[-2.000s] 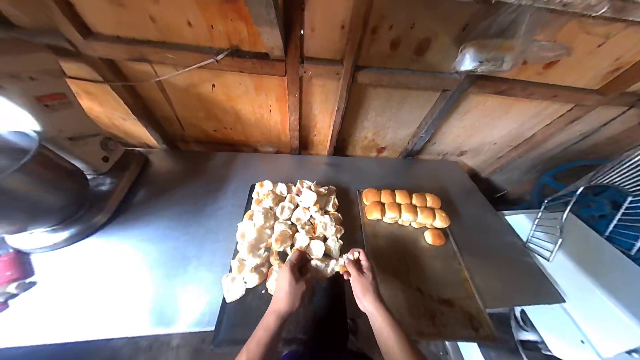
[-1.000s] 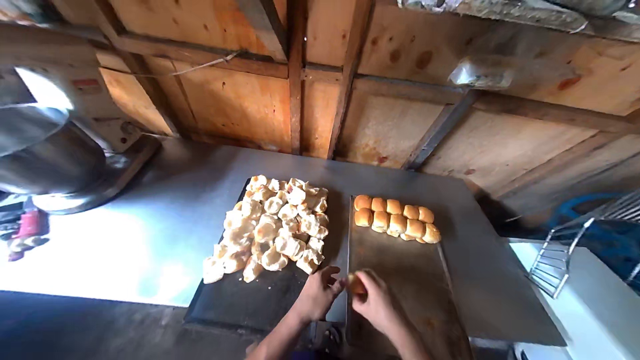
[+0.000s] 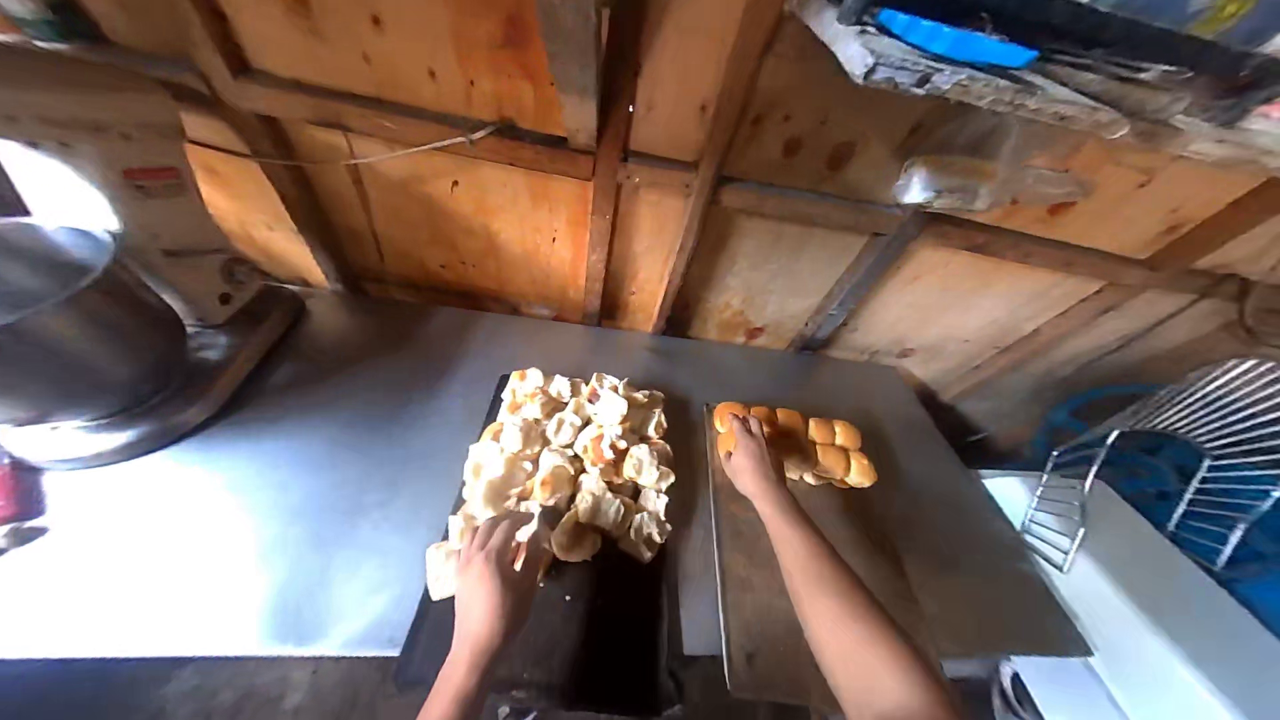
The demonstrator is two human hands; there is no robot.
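Torn bread pieces [image 3: 560, 475] with pale crumb showing are heaped on a dark baking tray [image 3: 600, 630]. My left hand [image 3: 495, 570] is at the near left part of this heap, its fingers over the pieces; whether it grips one cannot be told. To the right, whole golden-brown bread rolls [image 3: 832, 460] sit joined in rows at the far end of a second metal tray [image 3: 780, 600]. My right hand [image 3: 750, 458] reaches onto the left end of these rolls, fingers touching them; its grip is partly hidden.
A stand mixer with a metal bowl [image 3: 90, 330] stands at the left of the metal tabletop [image 3: 330, 480]. A wooden wall [image 3: 480, 220] rises behind. A wire rack [image 3: 1200, 460] is at the right, by a white surface [image 3: 1150, 600]. A cluttered shelf [image 3: 980, 80] hangs above.
My hands were together near the trays' near part one second ago. Now they are apart: the right has reached forward to the rolls, the left has moved to the torn bread.
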